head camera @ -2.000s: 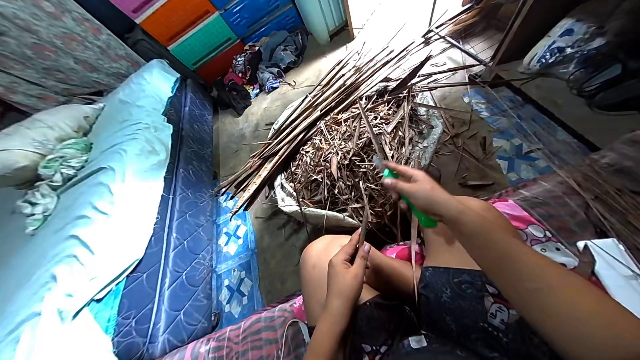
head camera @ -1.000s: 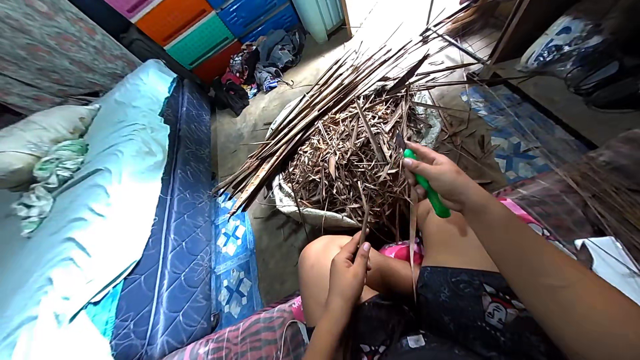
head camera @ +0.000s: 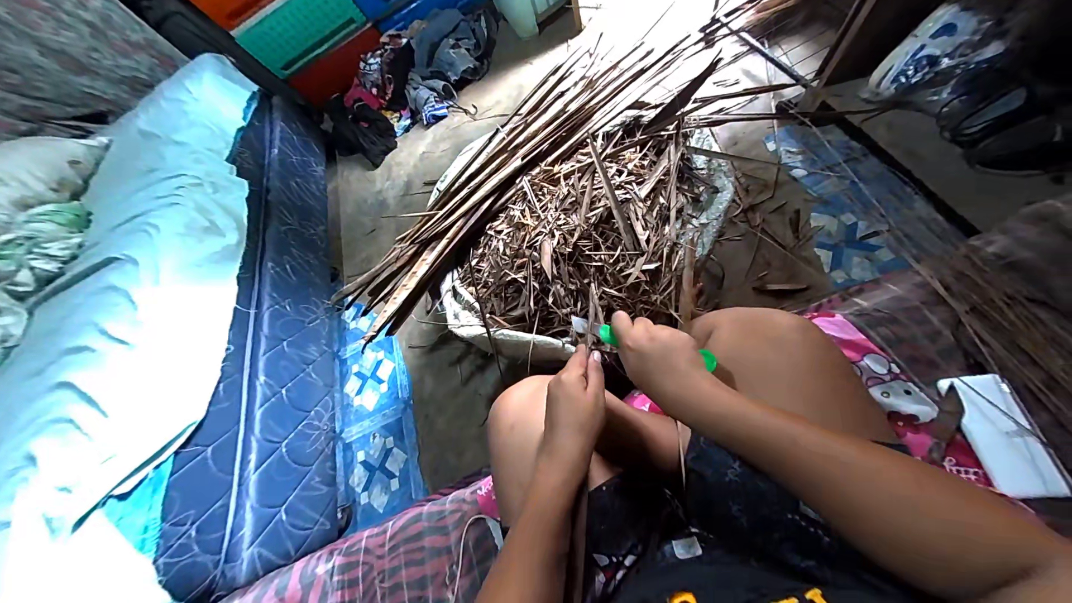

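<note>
My right hand (head camera: 657, 353) is closed around the green handle of a knife (head camera: 608, 335), whose short blade touches a thin brown dried strip (head camera: 594, 314). My left hand (head camera: 576, 400) pinches that strip just below the blade, above my knees. Beyond both hands, a white woven sack (head camera: 502, 342) with its rim rolled down holds a heap of brown shavings and chips (head camera: 578, 234). A bundle of long dried stalks (head camera: 502, 180) lies slantwise across the sack and heap.
A blue mattress (head camera: 280, 352) with a pale sheet is at left. Piled clothes (head camera: 435, 63) lie on the floor near colourful drawers (head camera: 301, 33). At right are a white tablet-like object (head camera: 1005, 435), dark shoes (head camera: 997, 126) and more thin dried strips (head camera: 997, 335).
My right hand with the knife has come down and left, close to my left hand. The blade now meets the strip, which my left hand held before too.
</note>
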